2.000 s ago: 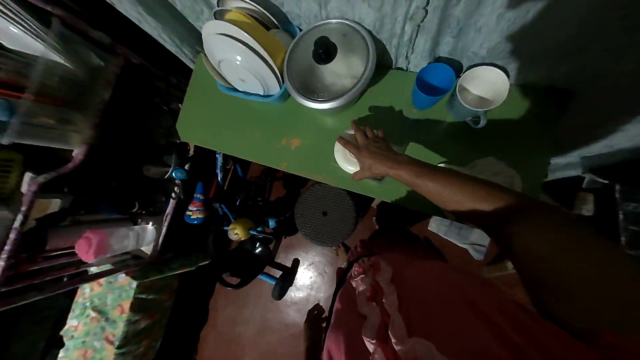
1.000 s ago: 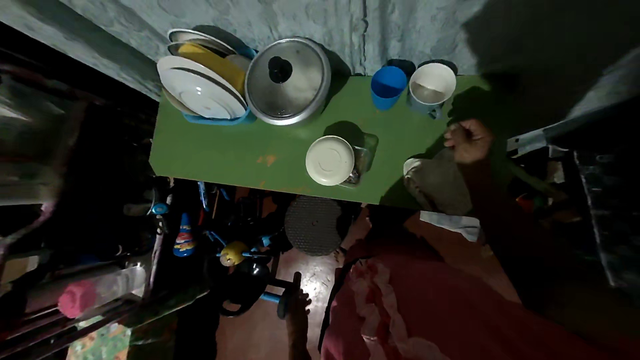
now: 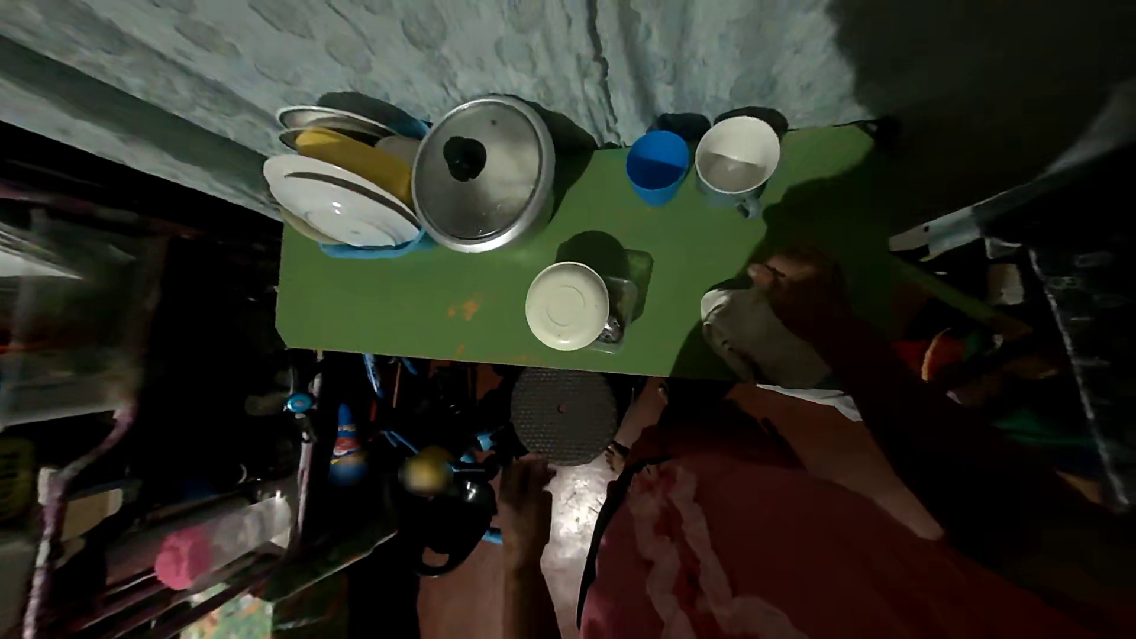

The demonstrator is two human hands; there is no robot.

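My right hand (image 3: 794, 280) is in shadow at the right of the green table (image 3: 382, 302), over the edge of a pale cloth (image 3: 754, 333). Whether its fingers grip the cloth is unclear. Dim and small, my left hand (image 3: 525, 484) hangs below the table's front edge, by the round dark stool seat (image 3: 564, 417). A cream-coloured cup or bowl (image 3: 568, 306), bottom up, stands near the table's middle against a clear plastic container (image 3: 630, 293). Behind it are a blue cup (image 3: 657, 167) and a white mug (image 3: 737, 158).
A pot with a glass lid (image 3: 484, 173) stands at the back left, beside plates (image 3: 342, 209) leaning in a blue rack. A patterned curtain (image 3: 532, 53) hangs behind the table. Toys and a shelf rack (image 3: 302, 479) fill the lower left.
My right hand has let go of the cream-coloured vessel near the middle and moved right to the pale cloth. My left hand stays low, away from the table.
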